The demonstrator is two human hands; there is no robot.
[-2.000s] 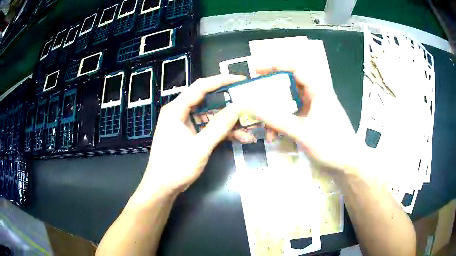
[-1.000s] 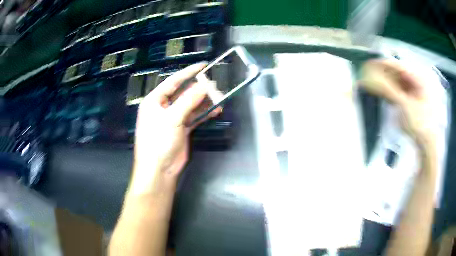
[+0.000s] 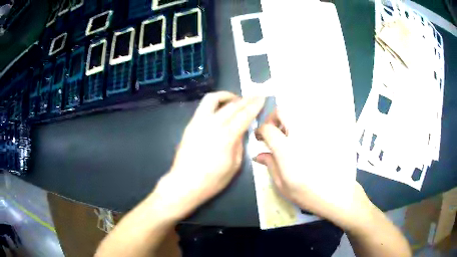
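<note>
The adhesive sheet (image 3: 310, 65) lies as a long white strip in front of me, with rectangular cutouts along its left edge and a yellowish patch at its near end. My left hand (image 3: 215, 135) rests at its left edge, fingertips on the sheet. My right hand (image 3: 295, 165) is over the sheet with curled fingers, close to my left fingertips. A small grey-blue patch shows between the hands; what the fingers grip is hidden. The black blister tray (image 3: 193, 89) at the left holds rows of dark blue housings (image 3: 151, 62), several with pale window frames.
Spent white sheets with holes (image 3: 406, 120) lie fanned at the right, with tan scraps (image 3: 393, 42) on top. Another glossy dark tray (image 3: 15, 145) is at the far left. Cardboard boxes (image 3: 75, 226) are below the worktop's near edge. A green strip lies behind.
The framed housing is out of my left hand, and the tray's front row shows one more framed housing. Both hands have come together at the sheet's left edge. The view has shifted.
</note>
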